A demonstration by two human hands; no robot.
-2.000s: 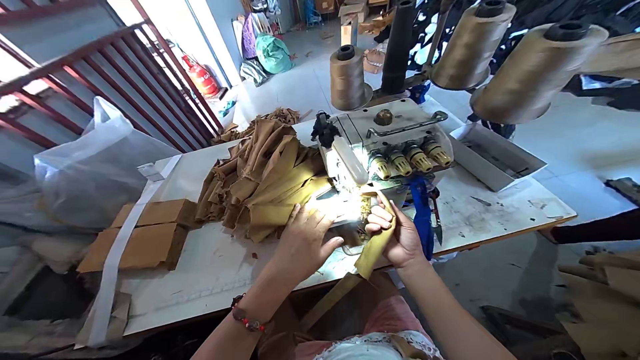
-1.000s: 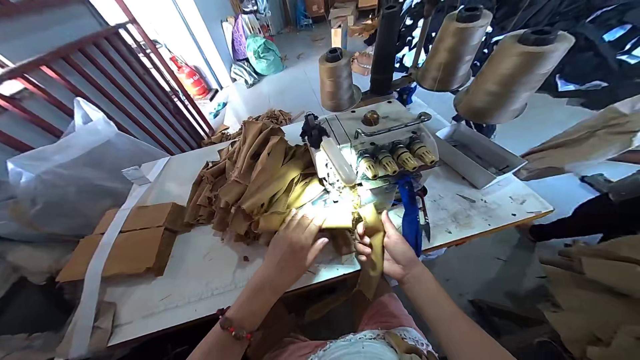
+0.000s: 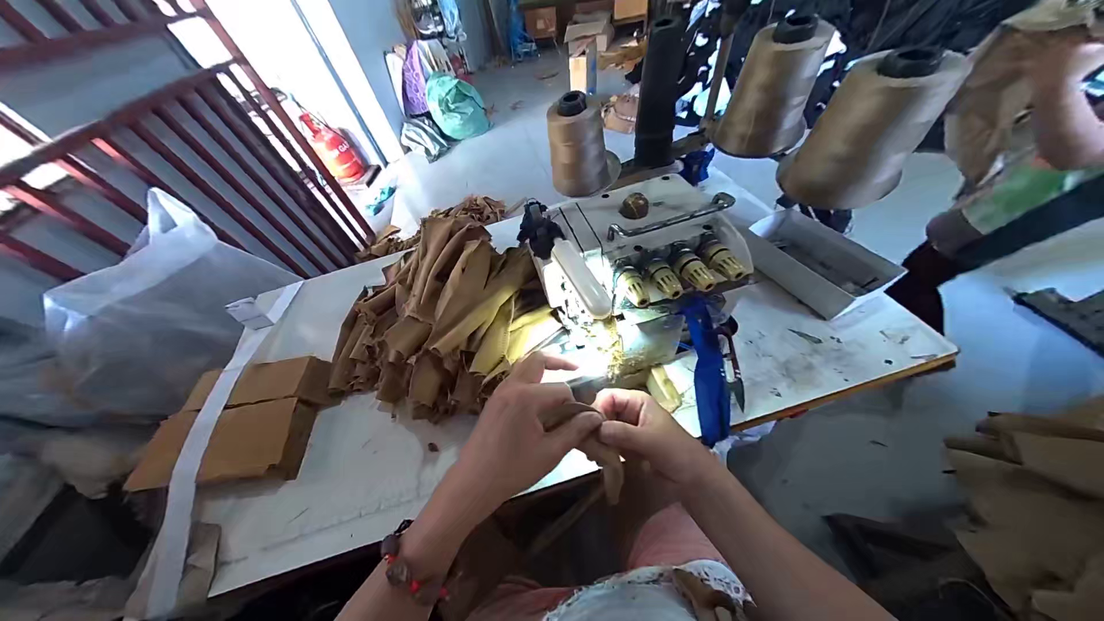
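My left hand (image 3: 539,414) and my right hand (image 3: 642,429) meet at the table's front edge, just in front of an overlock sewing machine (image 3: 664,233). Between them they pinch a strip of brown fabric (image 3: 611,470) whose end hangs down. A bright lamp lights the needle area, where the glare hides detail. To the left of the machine lies a large heap of brown fabric pieces (image 3: 440,319). A blue cloth strip (image 3: 709,371) hangs at the machine's right, beside a pair of small snips (image 3: 735,379).
Thread cones (image 3: 580,147) stand behind the machine. On the right is an open white box (image 3: 824,263) with small items. Folded brown pieces (image 3: 250,423) and a white tape (image 3: 207,431) lie at the left, near a plastic bag (image 3: 155,302). A person (image 3: 1018,147) is at the far right.
My hands have come together nearer the table's front edge. The fabric strip that ran from the needle area to my right hand is now bunched between both hands. A person has come into view at right.
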